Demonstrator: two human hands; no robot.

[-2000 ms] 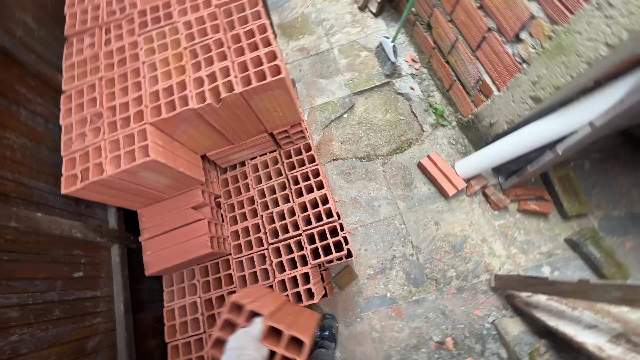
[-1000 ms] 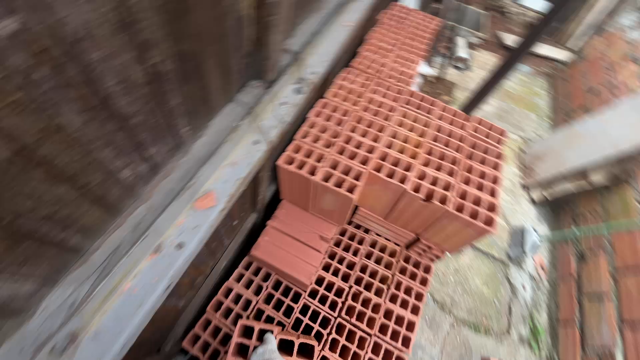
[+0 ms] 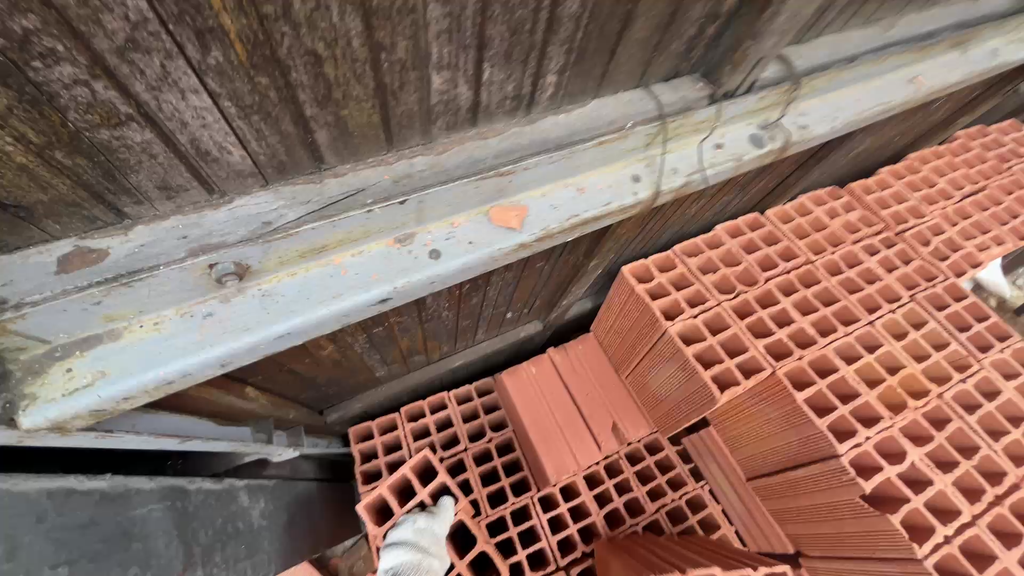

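My left hand [image 3: 416, 544], in a pale knitted glove, grips a hollow red clay brick [image 3: 406, 490] at the bottom edge. Its fingertips lie across the brick's open cells. That brick sits at an angle over the lower layer of upright hollow bricks [image 3: 512, 532], and the frame cuts off its near part. Beyond it, two bricks [image 3: 568, 400] lie on their sides against the taller stack [image 3: 872, 360]. Another brick [image 3: 680, 558] shows tilted and blurred at the bottom edge; what holds it, if anything, is hidden. My right hand is outside the view.
A pale painted metal beam [image 3: 480, 232] with a bolt [image 3: 229, 272] runs along the dark plank wall [image 3: 320, 88] above the bricks. A grey slab-like surface [image 3: 176, 520] lies at the lower left. A small white object [image 3: 992, 280] shows beside the taller stack.
The view has swung strongly toward the plank wall. My gloved left hand holds a brick in the oldest frame and is on a brick at the lower stack now.
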